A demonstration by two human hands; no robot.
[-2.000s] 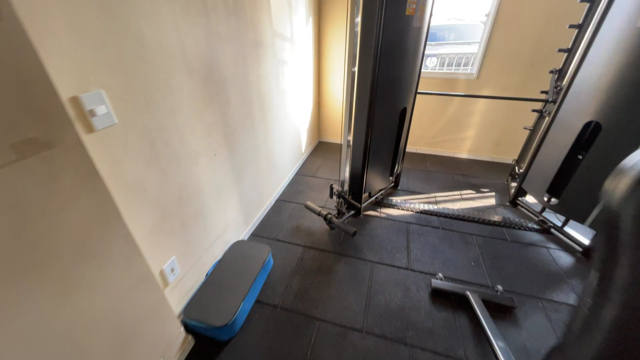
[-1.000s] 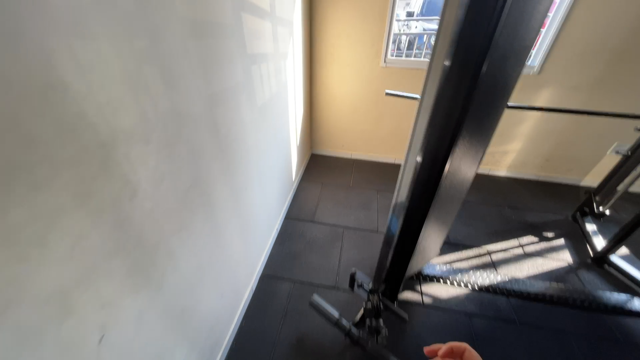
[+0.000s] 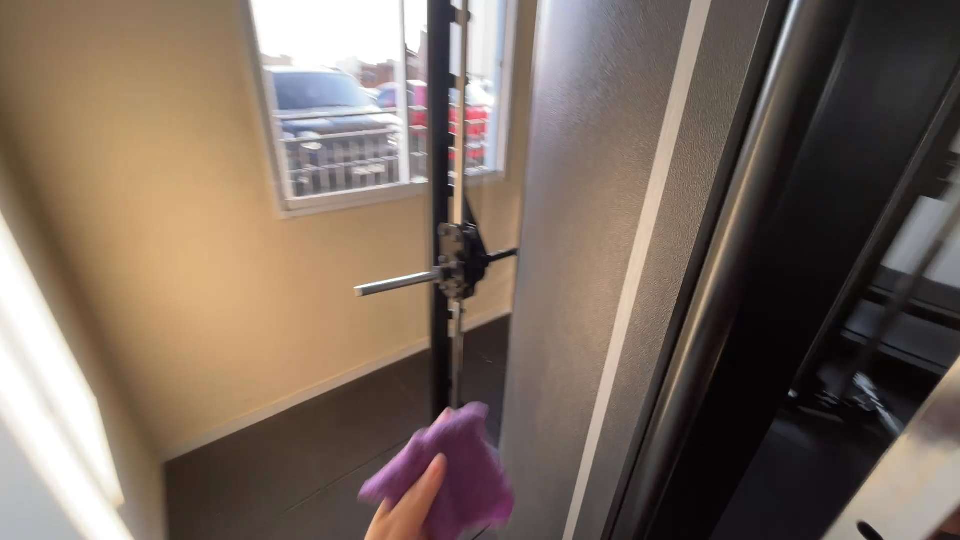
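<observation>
My left hand [image 3: 409, 506] comes up from the bottom edge, left of centre, holding a purple cloth [image 3: 469, 476]. The thumb lies over the cloth, and part of the fingers is hidden behind it. Just to the right of the cloth stands a tall dark grey machine panel [image 3: 592, 225] with a pale vertical stripe. Whether the cloth touches the panel cannot be told. Above the hand, a metal bar sleeve [image 3: 397, 283] juts left from a carriage [image 3: 459, 259] on a black upright. My right hand is out of view.
A white-framed window [image 3: 360, 199] is set in the yellowish wall [image 3: 202, 300], with parked vehicles outside. Dark floor tiles [image 3: 300, 480] lie at lower left. A rounded black post [image 3: 727, 285] runs beside the panel, and blurred equipment stands beyond it at right.
The view has moved in close to the machine and window. The purple cloth has come into view in my hand; a second ago only some fingers showed at the bottom edge.
</observation>
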